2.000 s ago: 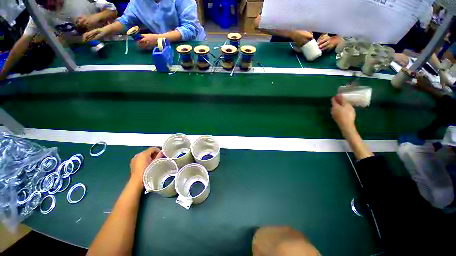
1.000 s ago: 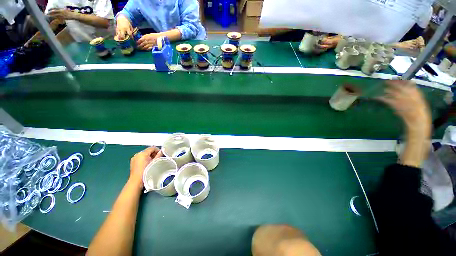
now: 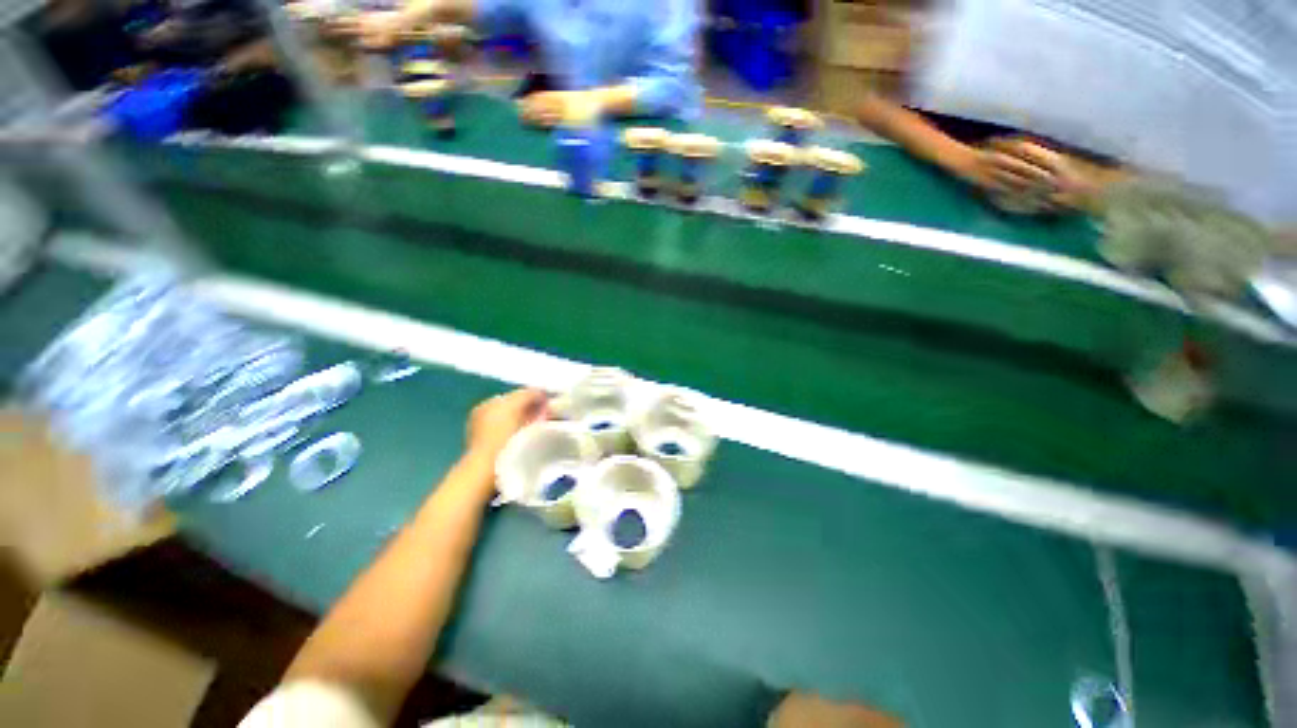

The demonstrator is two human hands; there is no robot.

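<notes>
Four cream cup-shaped housings [image 3: 627,509] stand together on the green bench, open tops up. The nearest has a small tab at its side. My left hand [image 3: 505,417] touches the left side of the group. Its fingertips are partly hidden behind the cups, so its grip is unclear. A bare skin-coloured part, possibly my right hand or forearm [image 3: 832,713], is cut off by the bottom edge; its fingers do not show. The picture is blurred.
Loose rings [image 3: 324,461] and a bluish bag of rings [image 3: 150,373] lie left. Cartons [image 3: 107,668] are below left. Another housing [image 3: 1178,384] is on the belt at right. Coil assemblies [image 3: 765,174] and coworkers' hands [image 3: 1017,174] are across the belt.
The view has turned left and tilted, shifting the bench scene. The neighbour's black-sleeved arm is out of view. My left hand stays at the same housings.
</notes>
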